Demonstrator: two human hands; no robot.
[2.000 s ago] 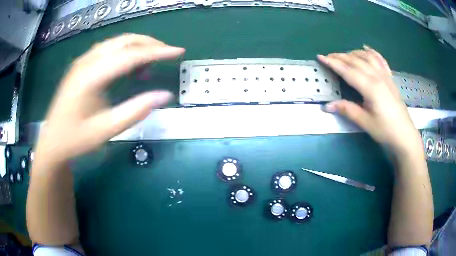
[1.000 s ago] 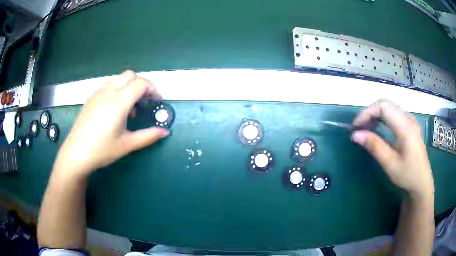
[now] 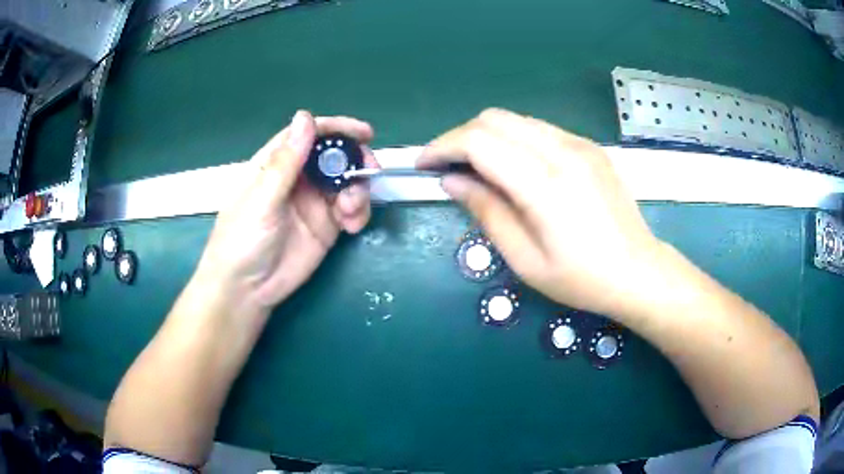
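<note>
My left hand [image 3: 296, 199] holds a round black part [image 3: 333, 163] with a pale centre and small white dots, above the white strip. My right hand [image 3: 527, 194] holds silver tweezers [image 3: 398, 172] between thumb and fingers. The tweezers point left and their tip is at the face of the black part; whether it touches cannot be told. Several more round black parts [image 3: 499, 307] lie on the green bench below my right hand. Small white bits [image 3: 378, 305] lie on the bench between my forearms.
A white strip [image 3: 740, 178] crosses the bench. Perforated plates [image 3: 703, 111] lie beyond it at the right. A four-seat plate [image 3: 199, 15] is at the upper left. More black parts [image 3: 111, 243] and stacked plates [image 3: 31, 317] are at the left. Red buttons [image 3: 37, 205] sit at the left edge.
My left hand has raised the black part off the bench and turned palm up. My right hand has brought the tweezers left to it. The perforated plate has moved away to the right.
</note>
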